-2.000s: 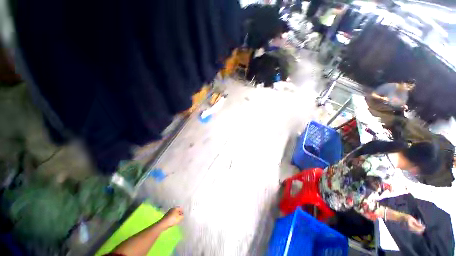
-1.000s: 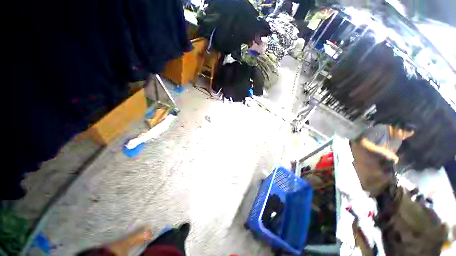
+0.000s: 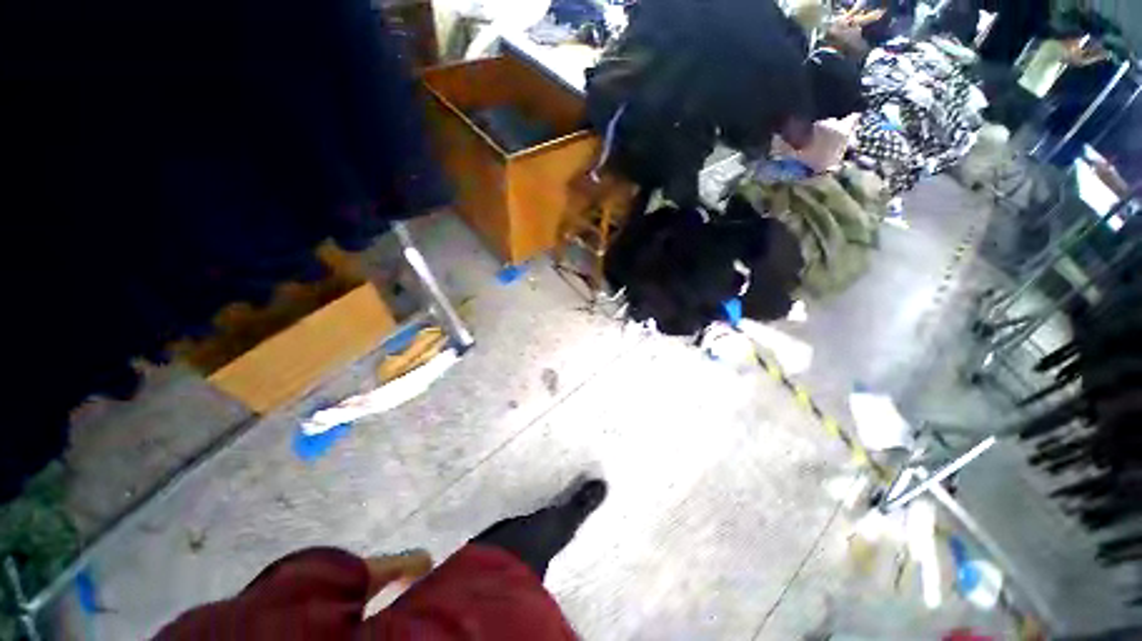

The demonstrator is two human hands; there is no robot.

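A large mass of dark hanging garments point(image 3: 213, 163) fills the upper left, close to me. A silver metal bar point(image 3: 435, 286) shows at its lower right edge, above the floor. My dark red clothing point(image 3: 476, 601) and one dark shoe point(image 3: 582, 496) are at the bottom. A blurred patch of skin shows between folds of the red clothing. Whether it is hand or forearm, and which side it belongs to, I cannot tell. No fingers show clearly, and I see no hand touching the garments.
An open wooden box point(image 3: 514, 163) stands beyond the garments, near a wooden stool point(image 3: 595, 225). A person in dark clothing point(image 3: 701, 88) bends near a black cloth heap point(image 3: 701, 269). Yellow-black floor tape point(image 3: 802, 407) runs right. Metal rack feet point(image 3: 939, 476) and dark garments point(image 3: 1102, 426) are right.
The view has swung right and moved forward. The blue crates, red stool and workers at the right have left view. The wooden box and cloth heaps look nearer. The arm seen earlier is now mostly hidden.
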